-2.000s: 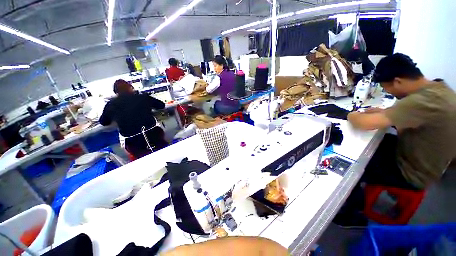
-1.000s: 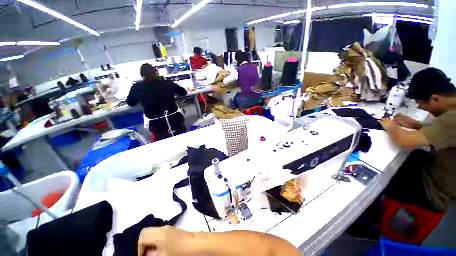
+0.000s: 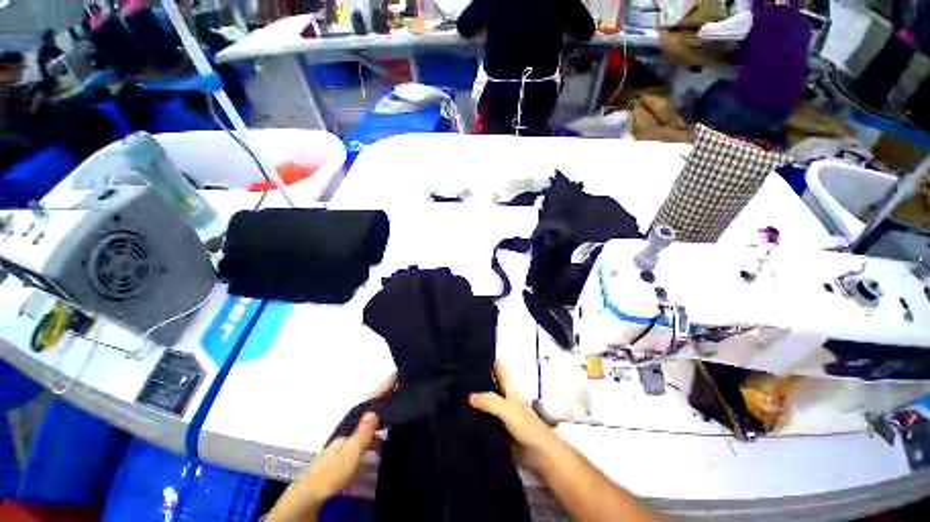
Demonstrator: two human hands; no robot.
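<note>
Black cut fabric pieces (image 3: 433,336) lie in a long gathered stack on the white table in front of me, with the lower end hanging over the near edge. My left hand (image 3: 352,454) holds their left side, its fingers partly hidden by the cloth. My right hand (image 3: 508,413) grips their right side, thumb on top. The white sewing machine head (image 3: 622,296) stands to the right. More black cloth (image 3: 571,229) lies behind its needle end, with a narrow black strip (image 3: 502,267) curling from it.
A thick folded black bundle (image 3: 306,253) lies at the left, beside another machine's grey motor housing (image 3: 127,260). Checked cloth (image 3: 724,184) hangs behind the machine head. A small open box with an orange-yellow packet (image 3: 765,400) sits under its arm. A person in black (image 3: 522,51) stands beyond.
The view has swung left and down. The right forearm that crossed the bottom has given way to both hands in view, holding the black pieces in front of me.
</note>
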